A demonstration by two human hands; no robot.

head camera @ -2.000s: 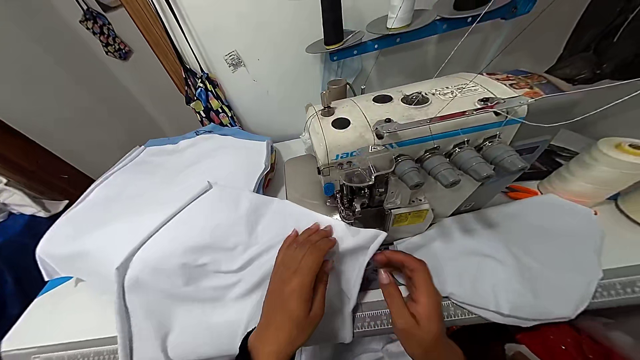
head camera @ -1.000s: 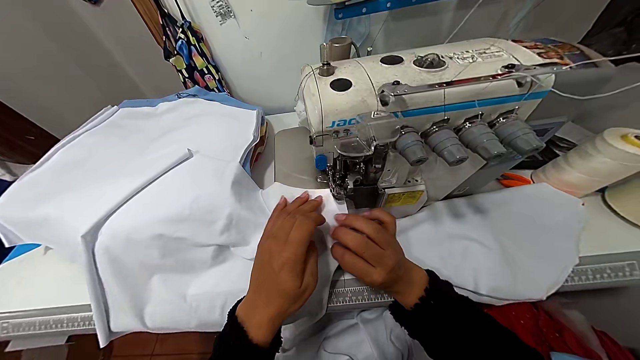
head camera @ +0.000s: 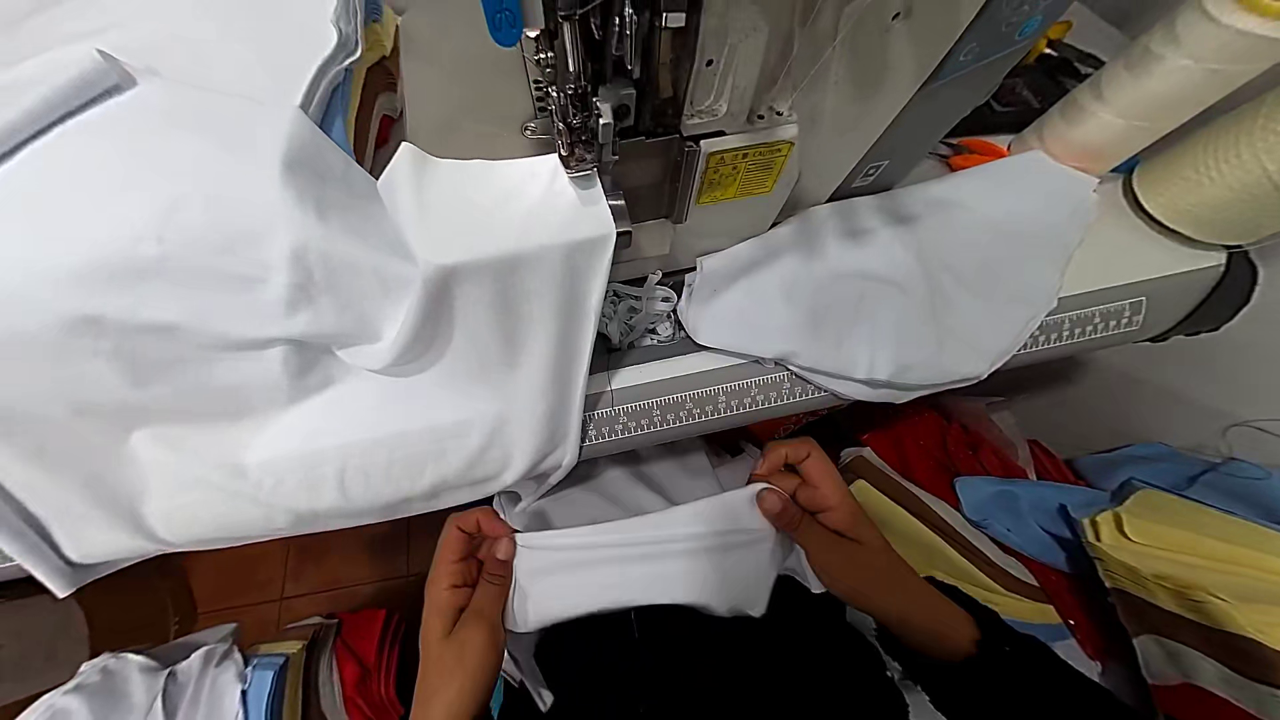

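Note:
Below the table's front edge, my left hand (head camera: 470, 590) and my right hand (head camera: 815, 520) pinch the two ends of a folded white fabric strip (head camera: 645, 560), stretched between them. A large white fabric piece (head camera: 300, 300) covers the table at left, its corner under the presser foot (head camera: 578, 160) of the overlock sewing machine (head camera: 740, 100). White cut pieces (head camera: 890, 280) lie stacked right of the needle area. Between them sits a small heap of white trimmings (head camera: 640, 310). How the strip joins the large piece is hard to tell.
Thread cones (head camera: 1130, 80) stand at the upper right, near orange-handled scissors or snips (head camera: 972, 152). A ruler tape (head camera: 700, 405) runs along the table edge. Coloured fabric stacks (head camera: 1190, 560) lie low at right, with more folded fabric (head camera: 370, 655) at lower left.
Both hands have left the fabric by the presser foot and come down below the table edge, where they now hold the strip stretched. The view has moved closer to the table front.

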